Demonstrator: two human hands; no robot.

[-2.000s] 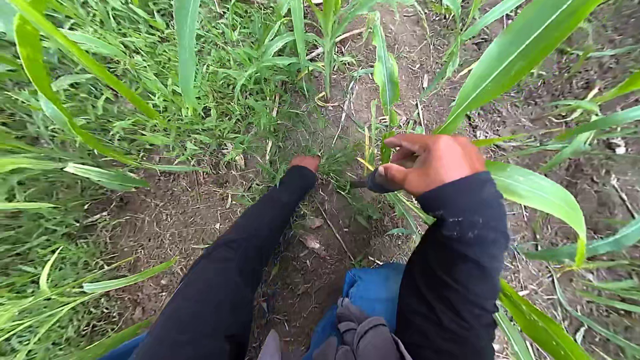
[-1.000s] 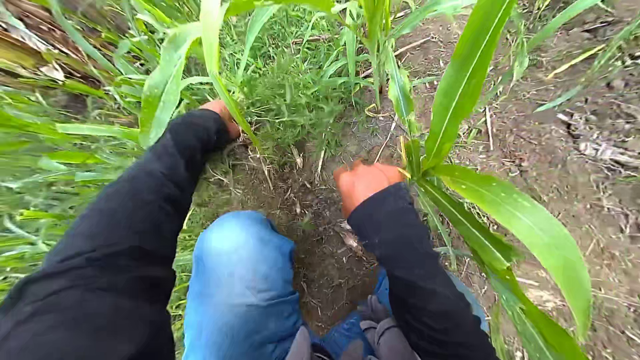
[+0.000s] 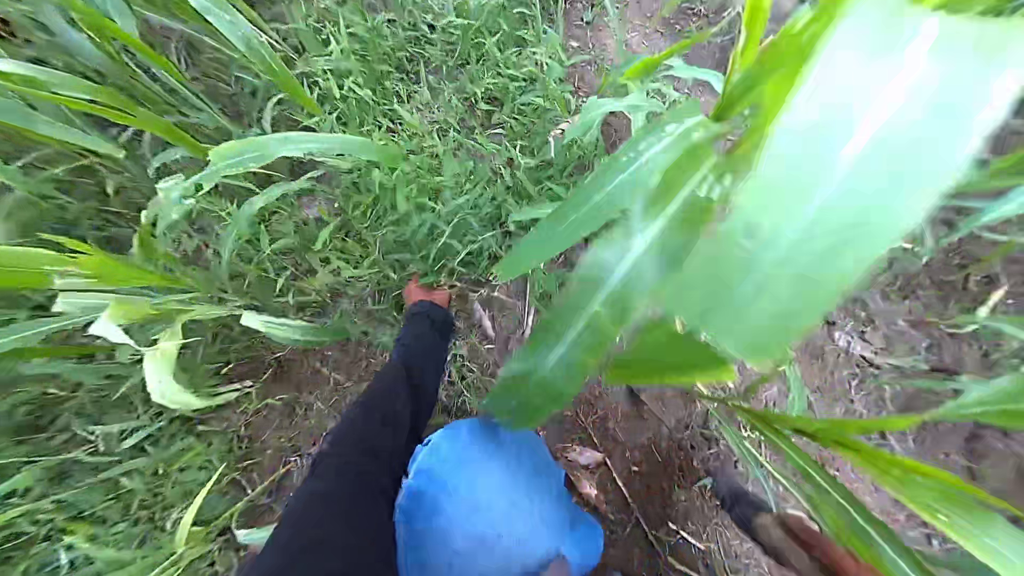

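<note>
My left hand (image 3: 426,293) reaches down at the edge of a patch of low green weeds (image 3: 448,200), in the middle of the view. Its fingers are partly lost among the leaves, so its grip does not show. At the bottom right, my right hand (image 3: 836,556) is blurred and partly cut off, behind a long leaf. It is closed around a hand tool (image 3: 744,504) with a dark end near the soil, whose exact kind is unclear.
Broad maize-like leaves (image 3: 624,264) hang close to the camera, covering much of the centre and right. More long leaves (image 3: 280,152) stand at the left. My knee in blue trousers (image 3: 488,496) is at the bottom centre. Brown soil (image 3: 624,464) bears dry stalks and dead leaves.
My right hand has gone from beside the maize-like plant to the lower right edge. My left hand is still low at the weeds. The view has shifted, and leaves now fill more of it.
</note>
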